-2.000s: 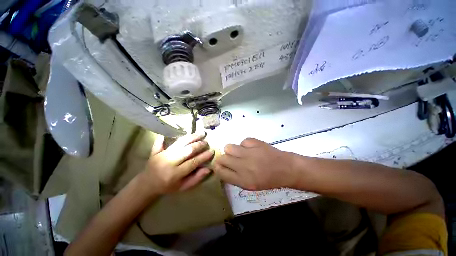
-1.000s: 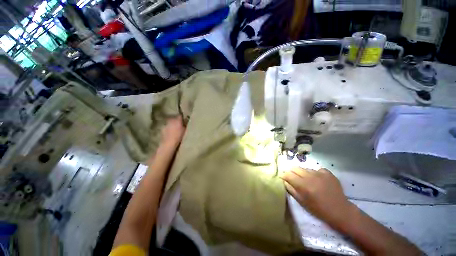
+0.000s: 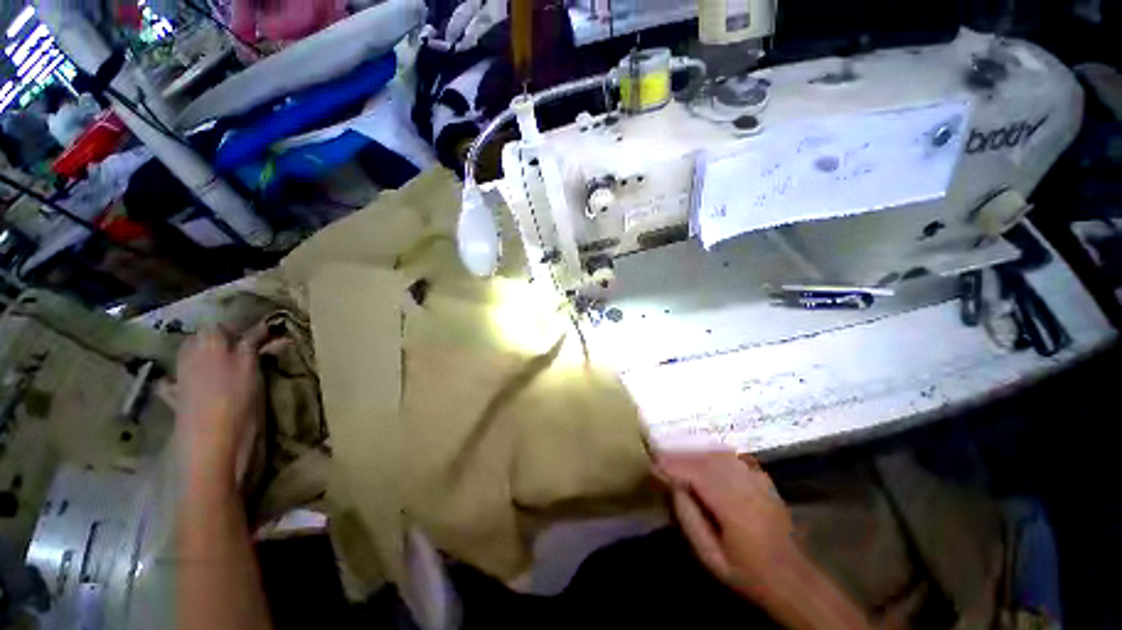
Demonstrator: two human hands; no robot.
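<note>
A large khaki garment panel (image 3: 461,418) lies spread left of and under the needle area (image 3: 576,302) of the white sewing machine (image 3: 554,197). My left hand (image 3: 222,375) is at the left, on bunched khaki cloth, with its fingers partly hidden in the folds. My right hand (image 3: 726,505) holds the front right edge of the khaki panel near the table's front edge, fingers pinched on the cloth. A piece of white cloth (image 3: 428,578) hangs below the khaki. The lamp (image 3: 477,231) lights the cloth by the needle.
Scissors (image 3: 1015,308) and thin pen-like items (image 3: 824,298) lie on the white table (image 3: 763,394) under the arm. A paper note (image 3: 824,172) hangs on the arm. A beige machine (image 3: 74,382) stands at left. More khaki cloth (image 3: 861,529) lies below the table edge at right.
The view has shifted, showing more of the machine's right side. My right hand has moved from beside the needle to the panel's front edge. My left hand remains on the cloth at left.
</note>
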